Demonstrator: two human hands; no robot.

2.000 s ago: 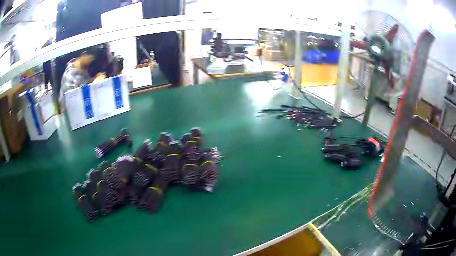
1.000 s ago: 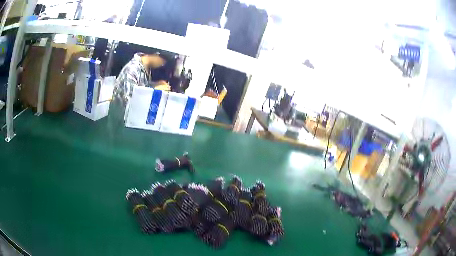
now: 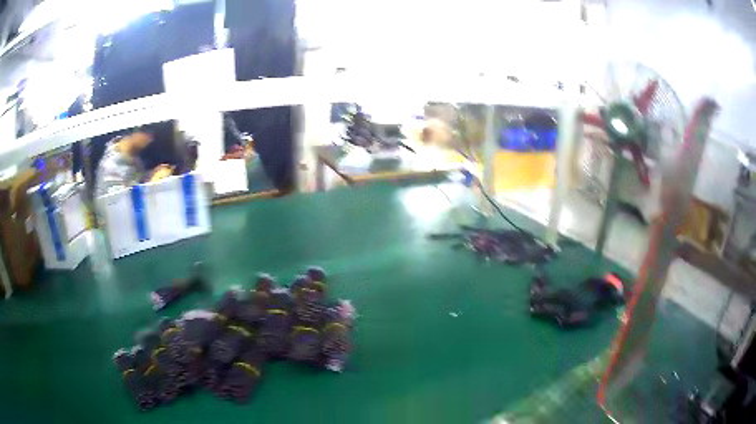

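Note:
No hand is in view. A pile of black cable bundles (image 3: 236, 335) with yellow bands lies on the green table (image 3: 406, 331), left of centre. One separate cable bundle (image 3: 176, 291) lies just behind the pile at the left. Loose dark cables (image 3: 506, 246) lie spread at the back right of the table. A black tangled heap (image 3: 576, 300) with an orange-red part lies nearer, at the right. The picture is blurred, so single cables cannot be told apart.
White boxes with blue tape (image 3: 157, 215) stand at the back left, with a person (image 3: 124, 161) behind them. A long grey bar with a red edge (image 3: 655, 257) slants up at the right. A fan (image 3: 623, 124) stands beyond it. A white frame rail (image 3: 373, 89) crosses above the table.
The view has swung back to the right since one second ago, so the pile sits further left and the slanted bar shows more fully. No hand has appeared.

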